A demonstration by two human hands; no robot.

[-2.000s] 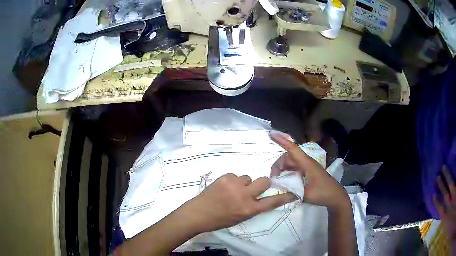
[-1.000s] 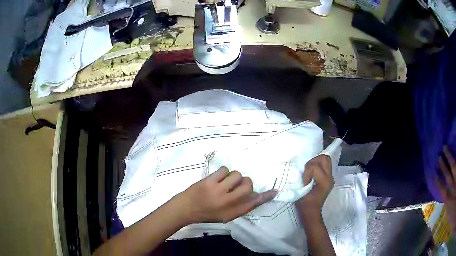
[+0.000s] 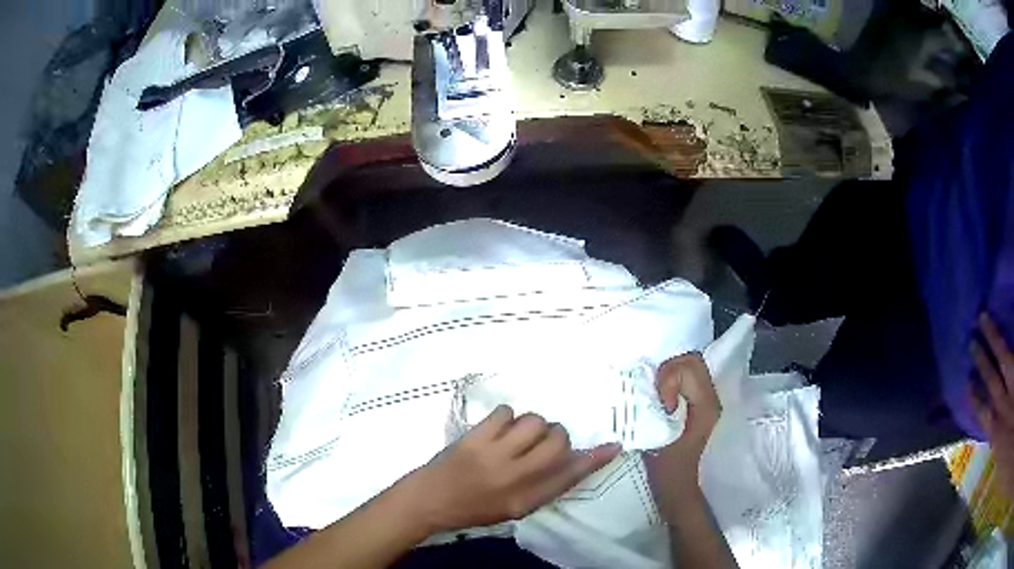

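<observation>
White trouser panels [image 3: 445, 350] with dark double stitch lines lie spread over my lap. My left hand [image 3: 517, 461] is at the middle of the cloth, its fingers curled into it and one digit stretched along a folded edge. Its fingertips are partly hidden. My right hand [image 3: 689, 406] pinches a bunched, stitched part of the cloth just to the right and holds it up a little. A patch pocket outline [image 3: 600, 480] shows below the hands. Thin thread tails show at the cloth's right corner.
The machine arm [image 3: 467, 139] projects from the worn cream table [image 3: 589, 95] ahead, beyond the cloth. White scraps [image 3: 128, 156] and a dark strap-like thing [image 3: 222, 80] lie at left. A cream bin [image 3: 67, 400] stands left. A person in purple [image 3: 956, 245] is at right.
My right hand has moved down from the upper fold and now pinches the cloth farther right. The raised cloth has opened out, showing its stitch lines. My left hand stays near the middle.
</observation>
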